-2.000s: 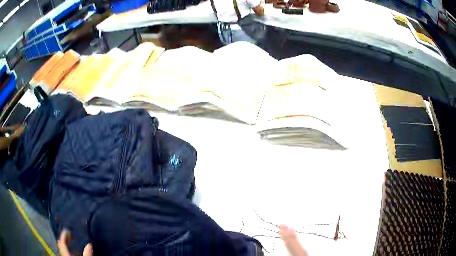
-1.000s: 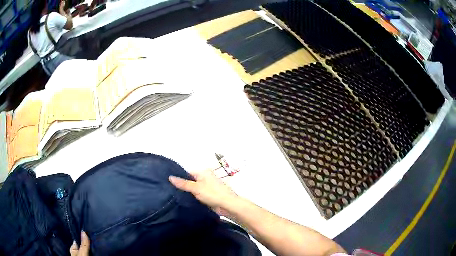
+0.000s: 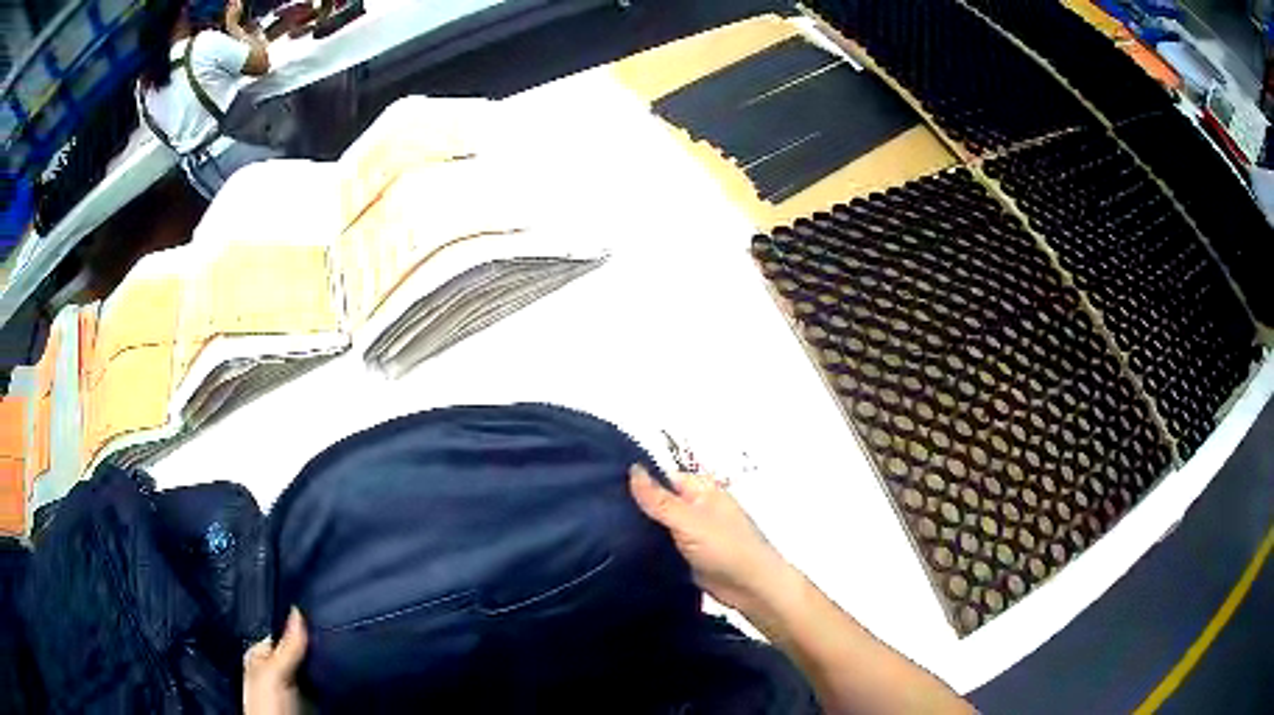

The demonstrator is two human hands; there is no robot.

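Note:
A dark navy backpack (image 3: 475,517) lies in front of me on the white table, its smooth lining side up, with a light seam across it. My left hand (image 3: 275,668) grips its left edge, thumb on top, cut off by the lower picture edge. My right hand (image 3: 710,538) grips its upper right edge, thumb on the lining. Small thread snips (image 3: 678,451) with a reddish thread lie just beyond my right hand, partly blurred.
More quilted navy backpacks (image 3: 105,601) lie at left, one with a light-blue mark. Fanned cream and orange panel stacks (image 3: 266,293) line the far edge. Flat black strips (image 3: 796,119) and boards of small round-ended dark parts (image 3: 964,377) lie at right. A person (image 3: 210,105) is at another table.
The view has swung right since the oldest frame. My right hand has come onto the backpack's right edge. Over the last second the rounded lining side has been spread wider and shifted right in view.

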